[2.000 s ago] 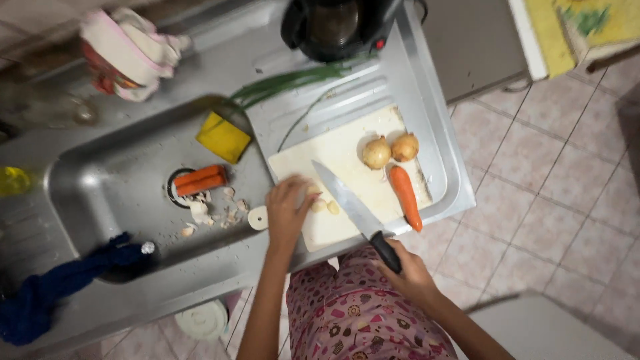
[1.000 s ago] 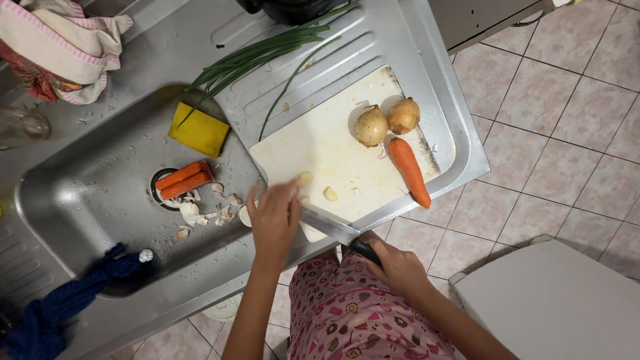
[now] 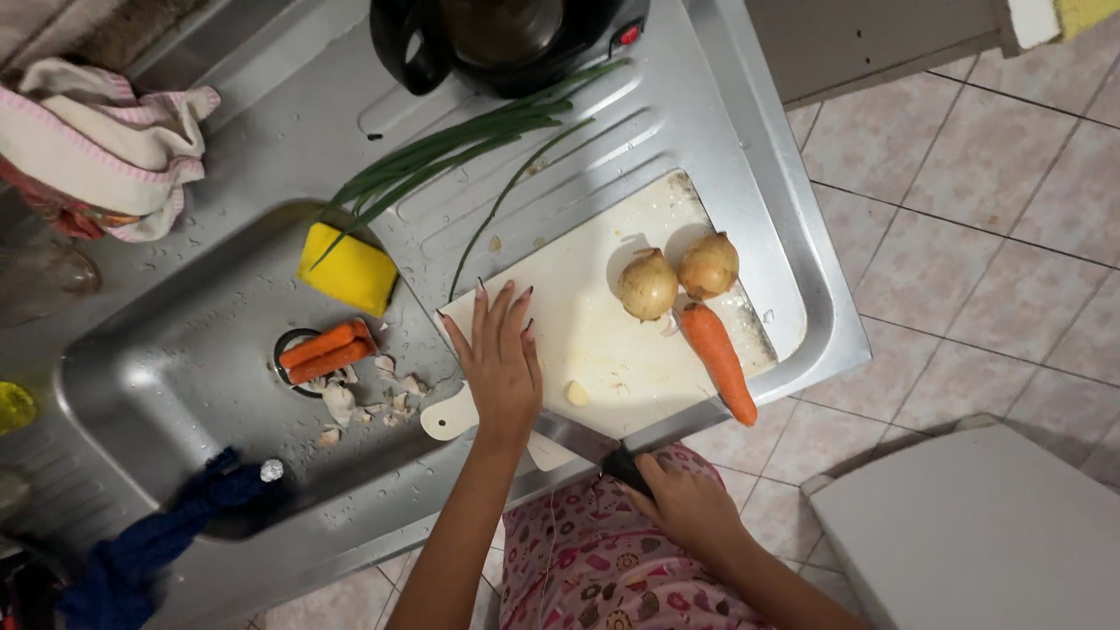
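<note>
My right hand (image 3: pixel 687 499) grips the black handle of a kitchen knife (image 3: pixel 573 437), whose blade lies low over the white cutting board (image 3: pixel 577 324) and reaches under my left hand (image 3: pixel 499 367). The left hand is flat with fingers spread at the board's left end; whatever lies beneath the palm is hidden. A garlic clove (image 3: pixel 577 393) rests on the board just right of it. Farther right are two unpeeled onions, one (image 3: pixel 648 284) beside the other (image 3: pixel 709 265), and a carrot (image 3: pixel 719 363) whose tip passes the board's lower edge.
Left of the board, the steel sink basin (image 3: pixel 210 350) holds orange pieces (image 3: pixel 328 351) at the drain and garlic skins (image 3: pixel 339 404). A yellow sponge (image 3: pixel 348 267) sits at its rim. Green onion stalks (image 3: pixel 464 144) and a black appliance (image 3: pixel 499 39) are behind. A blue cloth (image 3: pixel 149 542) hangs at lower left.
My left hand has gone from bent fingers to lying flat and spread. The knife, earlier over the middle of the board, has moved left and down to the left hand.
</note>
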